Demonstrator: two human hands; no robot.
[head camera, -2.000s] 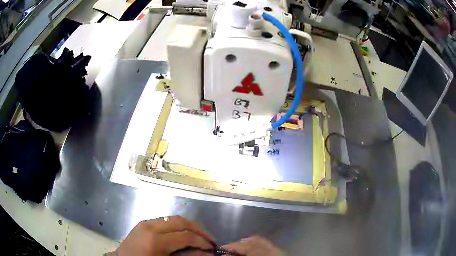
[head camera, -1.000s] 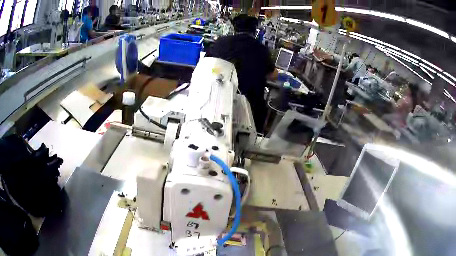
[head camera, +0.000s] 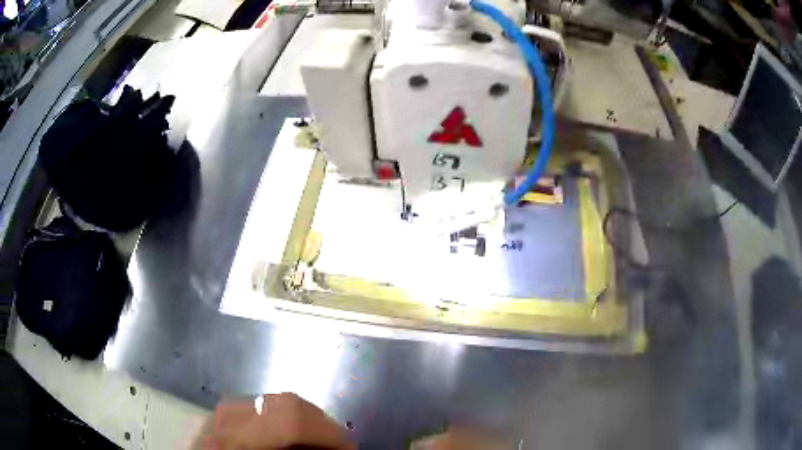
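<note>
My left hand (head camera: 274, 424) is at the bottom edge, left of centre, cut off by the frame; its back and knuckles show. My right hand (head camera: 466, 437) barely shows at the bottom edge, right of centre, blurred. Whatever either hand holds is hidden below the frame. Ahead of them stands the white sewing machine head (head camera: 453, 97) with a red logo, above a pale template (head camera: 369, 246) edged with yellow tape (head camera: 457, 315).
Two black fabric heaps (head camera: 114, 167) lie at the left, the lower heap (head camera: 70, 286) with a small pale tag. A blue air hose (head camera: 547, 105) curves off the head. A thin black cable (head camera: 611, 235) lies at right, near the control panel (head camera: 767, 114).
The view rose to the factory floor and a person in dark clothes, then came back down to the machine. Compared with the oldest frame, both hands show less and the right hand is nearly out of frame.
</note>
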